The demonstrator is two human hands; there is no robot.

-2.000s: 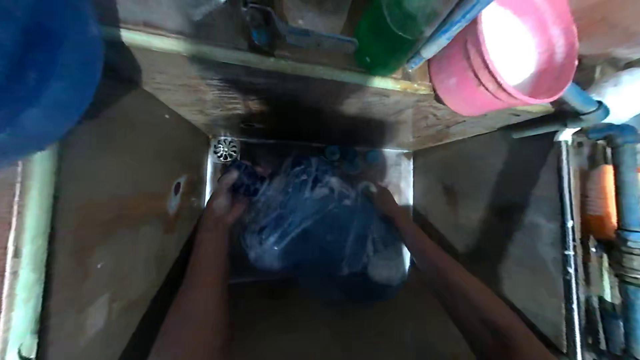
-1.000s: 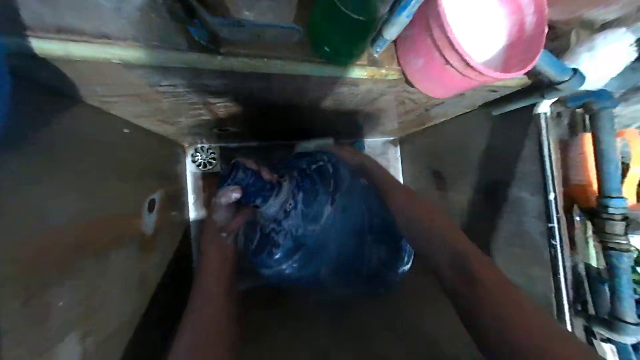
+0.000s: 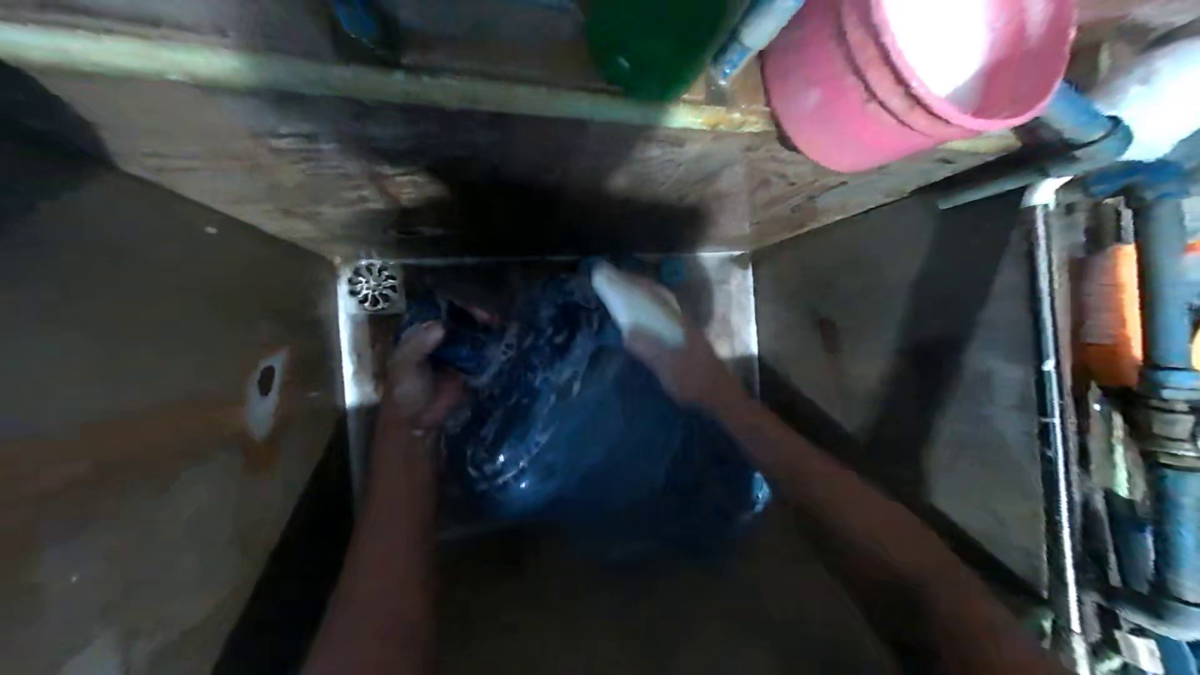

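A large translucent blue water jug (image 3: 600, 441) lies on its side at the bottom of a deep sink basin, with white suds over its shoulder. My left hand (image 3: 427, 375) grips the jug's neck end (image 3: 459, 342) at the left. At the upper right of the jug, my right hand (image 3: 666, 342) holds a whitish pad or sponge (image 3: 637, 305), blurred, against or just above its surface. The exact contact is too blurred to tell.
A round metal drain (image 3: 375, 286) is in the basin's far left corner. On the ledge (image 3: 450, 94) stand a pink bucket (image 3: 844, 94) and a green container (image 3: 656, 47). Blue pipes (image 3: 1167, 300) run along the right, beside a metal rail (image 3: 1055, 403).
The jug's suds have shifted as my right hand moved onto its upper side, where a whitish pad now shows plainly. My left hand stays at the neck end.
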